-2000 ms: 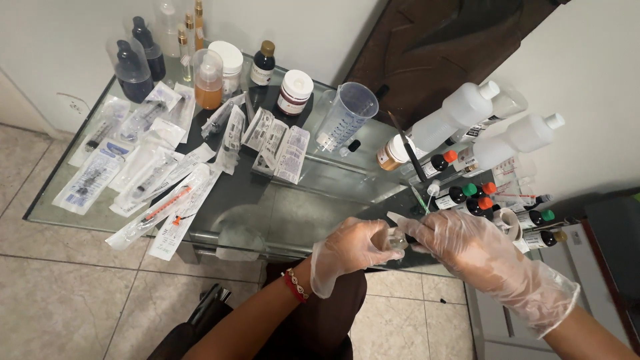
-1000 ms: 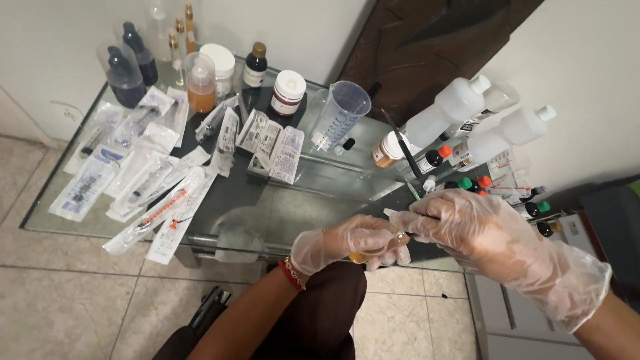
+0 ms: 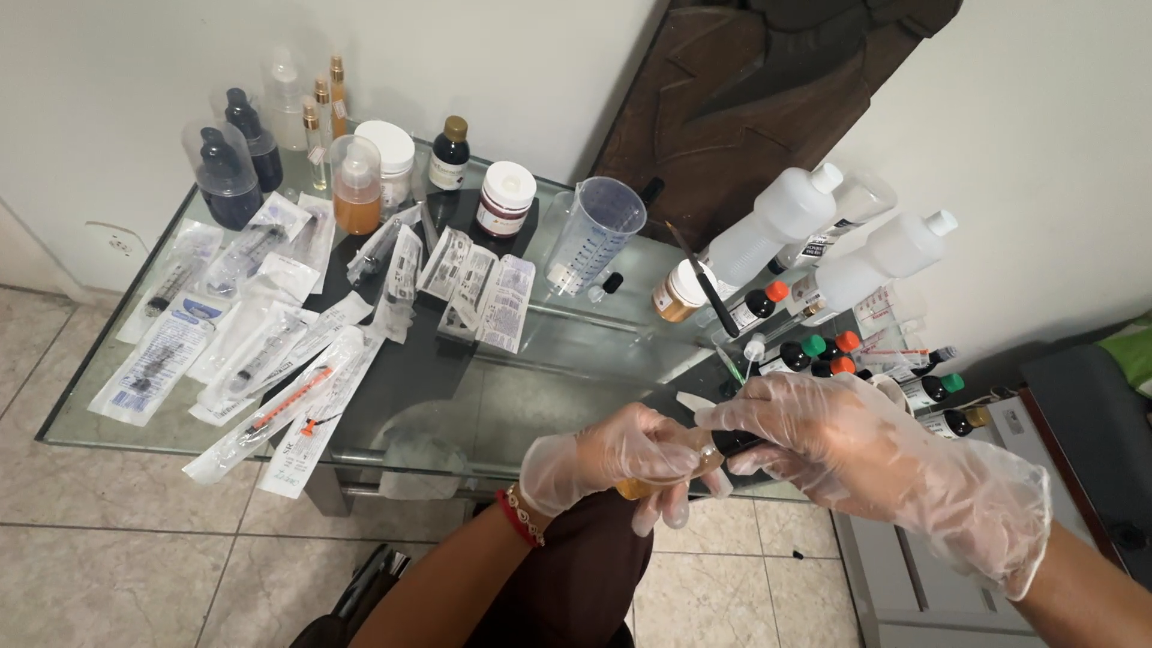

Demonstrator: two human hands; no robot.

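My left hand (image 3: 630, 454), in a clear plastic glove, grips a small clear bottle (image 3: 634, 487) of amber liquid above the table's front edge. My right hand (image 3: 837, 441), gloved alike, has its fingers closed on a black cap (image 3: 733, 442) at the bottle's neck. Whether the cap is seated on the neck cannot be told. Behind my right hand stand small dark bottles with a green cap (image 3: 813, 346) and an orange cap (image 3: 777, 291). A clear measuring cup (image 3: 598, 234) is farther back, near a white-lidded jar (image 3: 681, 292) of golden content.
On the glass table (image 3: 423, 360) lie several packaged syringes (image 3: 157, 360) at the left and small packets (image 3: 506, 301). Pump bottles (image 3: 355, 184), white-lidded jars (image 3: 506, 200) and spray vials (image 3: 337, 99) stand at the back. Two large translucent bottles (image 3: 765, 220) lean at the right.
The amber bottle in my left hand has come into clearer view, tilted, with the black cap at its neck. Both hands stay close together in front of the table.
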